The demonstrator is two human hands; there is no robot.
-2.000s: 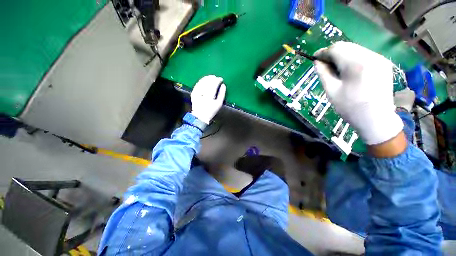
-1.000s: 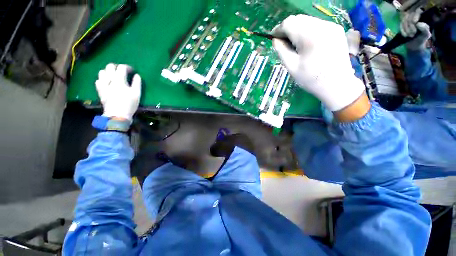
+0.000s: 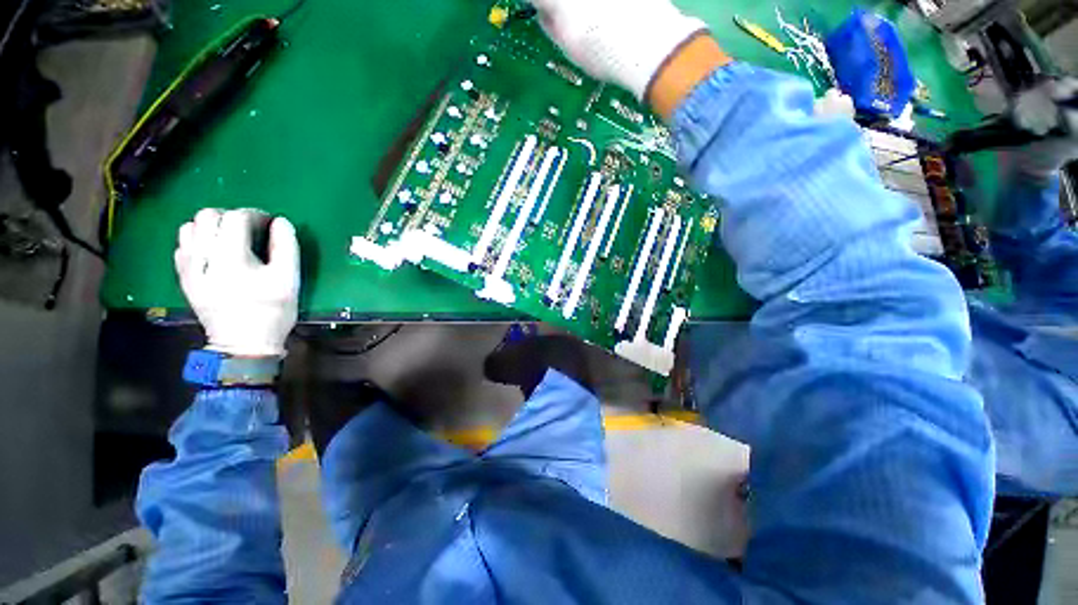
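Note:
A green circuit board (image 3: 455, 254) with long white slots and a jagged white edge lies slanted on the green mat (image 3: 325, 118), its lower corner past the front edge. My right hand (image 3: 621, 41), in a white knit glove, is over the board's far part. Its fingers are cut off by the top edge, so its grip is hidden. A small yellow piece (image 3: 498, 17) shows left of it. My left hand (image 3: 242, 284), gloved, with a blue wrist strap (image 3: 225, 368), rests on the mat's front edge left of the board. It holds nothing, thumb apart from the curled fingers.
A black stick-shaped tool (image 3: 201, 101) with a yellow-green cord lies on the mat at the left. A blue box (image 3: 872, 65) stands at the back right, beside white strands. A person's blue sleeve (image 3: 1034, 231) and blurred hand are at the right, near a board with white and orange-brown parts (image 3: 904, 177).
My right hand has moved toward the far part of the board and its dark thin tool no longer shows. The view has shifted. My left hand still rests at the mat's edge.

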